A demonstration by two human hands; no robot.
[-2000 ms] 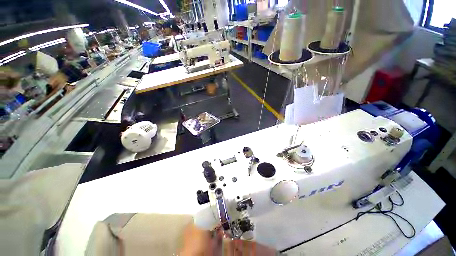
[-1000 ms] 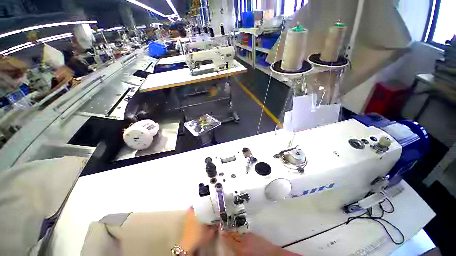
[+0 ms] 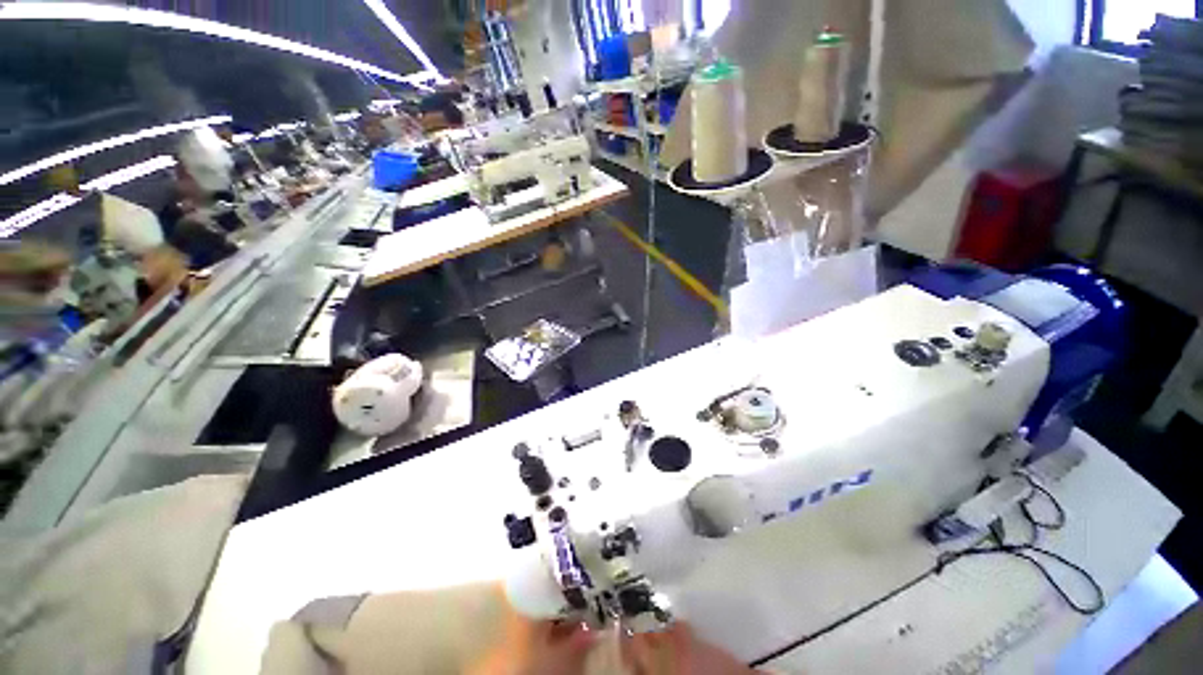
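A beige fabric panel (image 3: 409,636) lies on the white machine table (image 3: 396,547), left of the needle area. My left hand (image 3: 534,646) is at the panel's right edge, cut off by the bottom of the picture. My right hand (image 3: 679,649) is just right of it, also cut off. The fingertips meet below the needle area (image 3: 614,607) at the left end of the white sewing machine head (image 3: 844,422). The fingers are blurred and their grip on the fabric is hard to see.
Loose beige pieces (image 3: 119,567) lie at the left beside a long grey rail (image 3: 172,382). A white round unit (image 3: 379,396) is beyond the table. Thread cones (image 3: 719,125) stand behind the head. A black cord (image 3: 1042,560) lies at the right of the table.
The view has shifted and tilted. My hands stay by the needle area; less of them shows than one second ago, and the left wrist has gone out of the picture.
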